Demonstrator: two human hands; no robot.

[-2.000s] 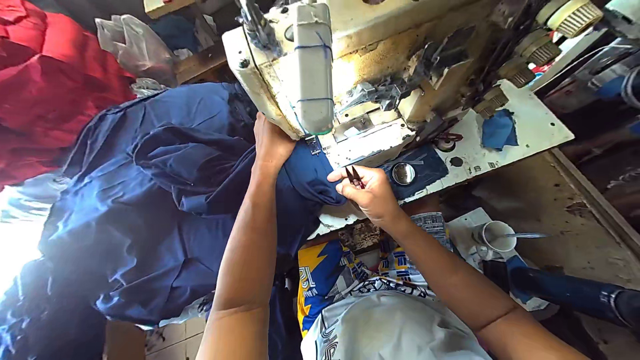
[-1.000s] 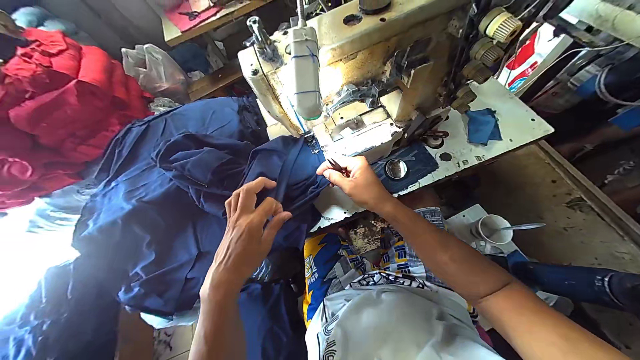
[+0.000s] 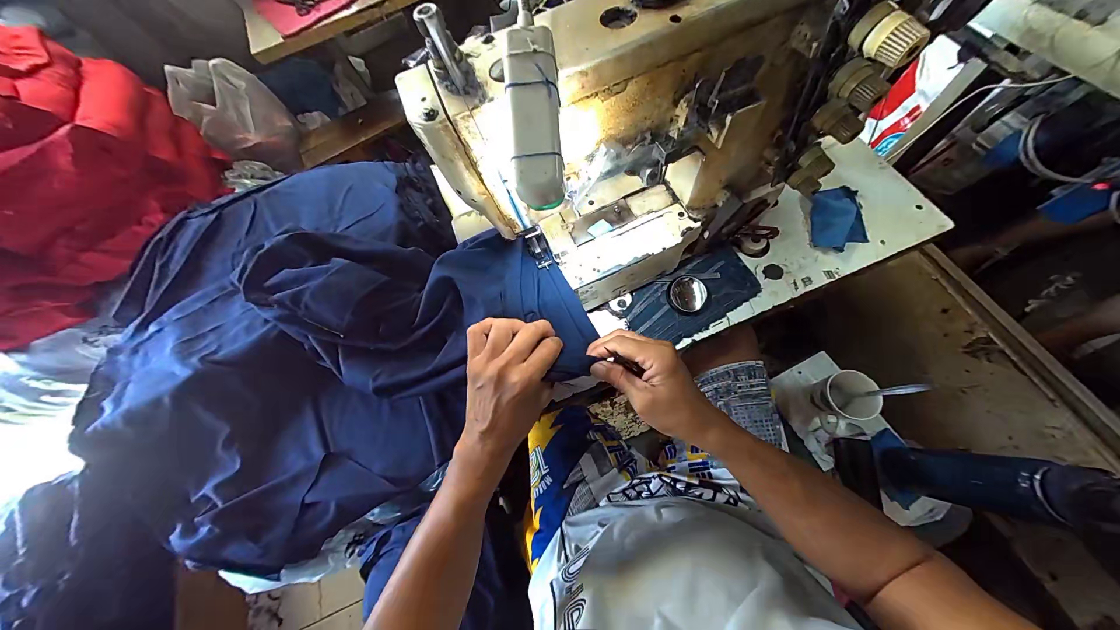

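Navy blue fabric [image 3: 350,306] spreads from the left across the bed of a sewing machine [image 3: 630,96], its edge under the presser foot [image 3: 538,247]. My left hand [image 3: 510,372] grips the fabric's near edge below the foot, fingers curled. Just right of it, my right hand [image 3: 647,381] pinches the fabric's corner and also holds a small dark tool, perhaps thread snips [image 3: 626,363], mostly hidden by the fingers. The machine's lamp glow lights the needle area.
Red fabric [image 3: 87,175] is heaped at the far left, beside a clear plastic bag [image 3: 232,114]. A blue scrap [image 3: 836,219] and a round metal disc [image 3: 688,295] lie on the machine table. A cup [image 3: 849,395] with a spoon stands at the lower right.
My left hand was by the presser foot, then open above the fabric; now it grips the fabric's near edge. My right hand has moved down from the foot toward the near edge.
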